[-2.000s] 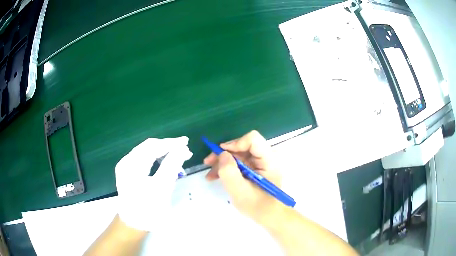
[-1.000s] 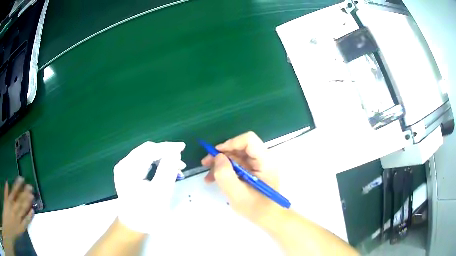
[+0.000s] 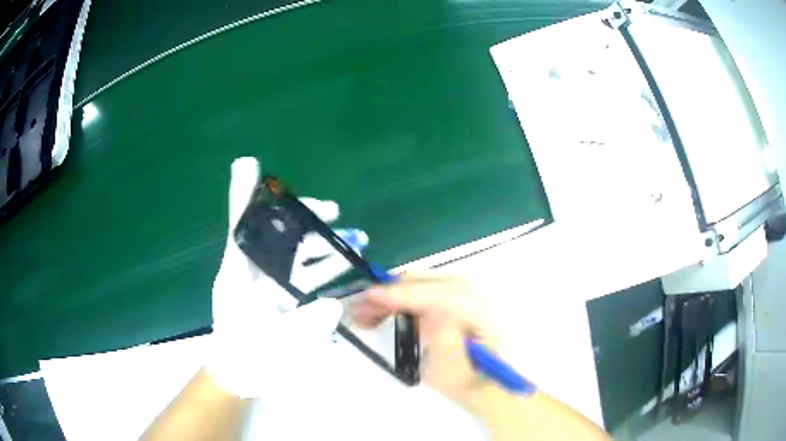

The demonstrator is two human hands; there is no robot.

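A dark phone middle frame (image 3: 274,234) is held tilted over the near belt edge, its solid end up and left. My left hand (image 3: 250,301), in a white glove, grips it around the solid end and side. Some blue shows at a glove fingertip. My right hand (image 3: 431,319), bare and blurred, is at the frame's lower right end and holds a blue pen (image 3: 495,366). Part of the pen is hidden by my fingers. I cannot tell whether the pen tip touches the frame.
The green conveyor belt (image 3: 388,112) lies beyond my hands. White paper (image 3: 121,392) lines its near edge. A white side sheet (image 3: 586,129) and a white fixture with a bright panel (image 3: 707,112) are at the right. A black tray (image 3: 30,103) is at the upper left.
A phone frame is now in my left hand, with my right hand against it. The frame on the right sheet and fixture is gone. The left belt frame and another person's hand are out of view.
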